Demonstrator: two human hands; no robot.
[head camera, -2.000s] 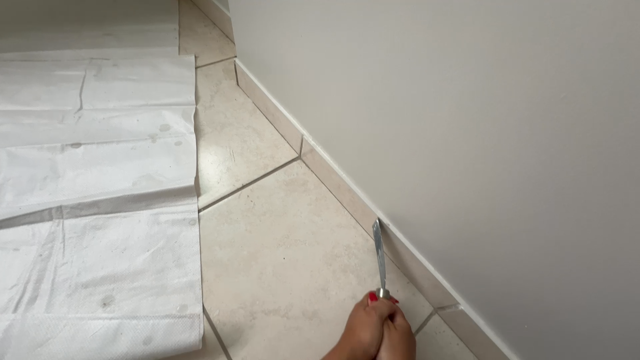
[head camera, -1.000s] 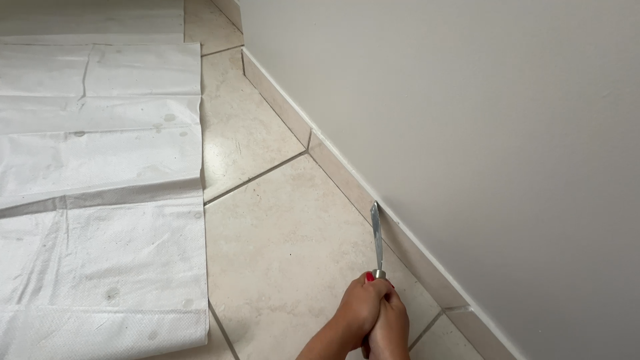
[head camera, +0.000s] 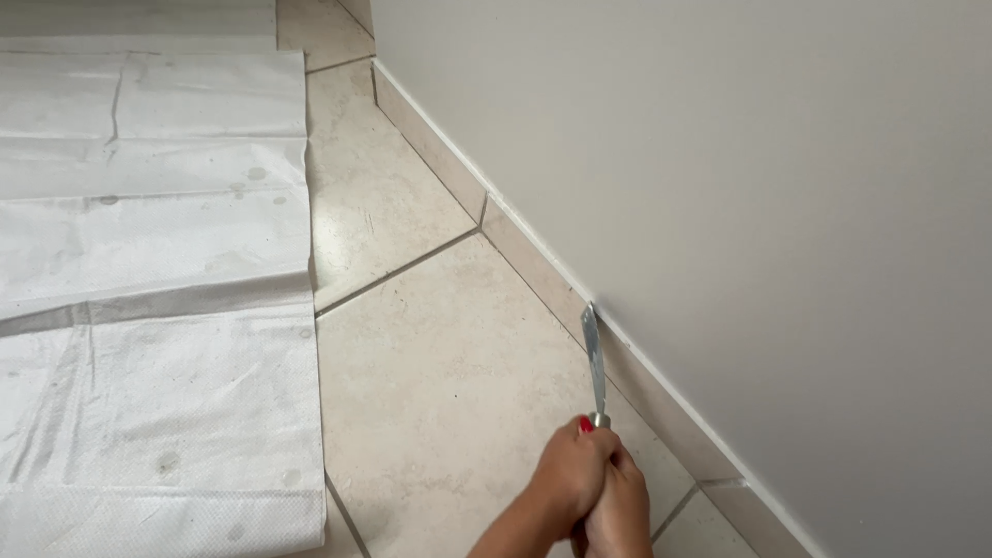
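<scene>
Both my hands are clasped together around the handle of a metal putty knife (head camera: 594, 360) at the lower middle right. My left hand (head camera: 570, 473) lies on the left side of the grip, a red-nailed thumb near the metal collar. My right hand (head camera: 624, 496) wraps it from the right, and the handle is mostly hidden by the fingers. The blade points up and away from me, its tip touching the white top edge of the tile baseboard (head camera: 535, 263), where that edge meets the painted wall (head camera: 744, 194).
A creased white protective sheet (head camera: 194, 387) with several spots covers the floor at left. Beige floor tiles (head camera: 442, 349) with grey grout lines lie between it and the baseboard. Toward the top, the wall ends at a corner.
The blade tip has moved slightly up along the top edge of the baseboard since the first frame. Both hands have kept their hold on the putty knife.
</scene>
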